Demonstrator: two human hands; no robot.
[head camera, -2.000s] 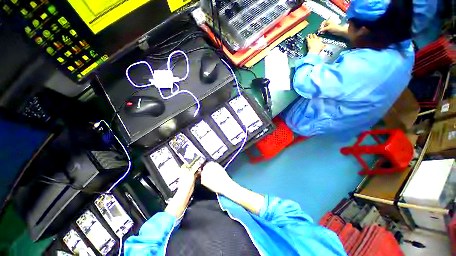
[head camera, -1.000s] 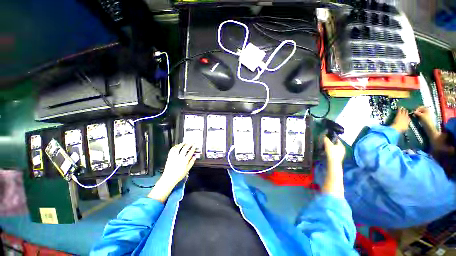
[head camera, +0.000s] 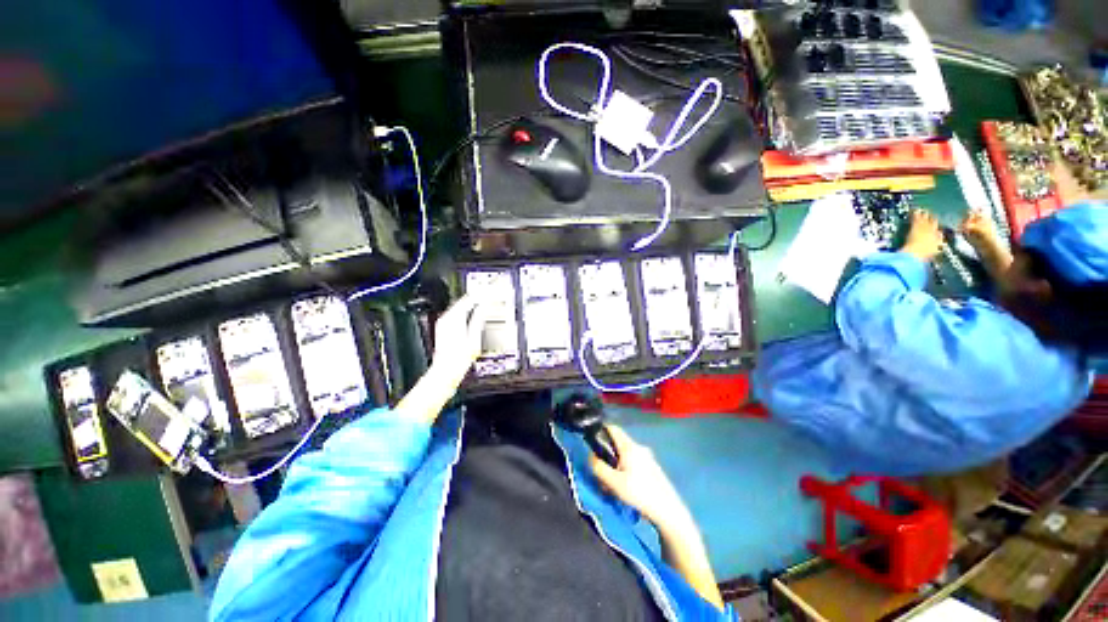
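The phone tray (head camera: 510, 379) lies in front of me with open-backed phone units side by side. My left hand (head camera: 459, 338) rests at the left edge of the leftmost phone unit (head camera: 496, 322); its fingertips touch or nearly touch it, and whether they grip it is unclear. My right hand (head camera: 632, 469) holds a black barcode scanner (head camera: 586, 422) by its handle, below the tray and close to my body. A white USB cable (head camera: 644, 388) loops along the tray's front edge, between the middle phone and the rightmost one.
A black computer case (head camera: 559, 225) behind the tray bears two mice and a white block (head camera: 626, 122) with looped cable. A second phone tray (head camera: 280, 428) is at left, one phone lying tilted. A coworker (head camera: 923, 365) in blue sits at right. A red stool (head camera: 893, 535) stands below.
My right hand has brought the scanner from the tray's right side to below its middle. My left hand has moved up along the leftmost phone's edge. The view has shifted slightly.
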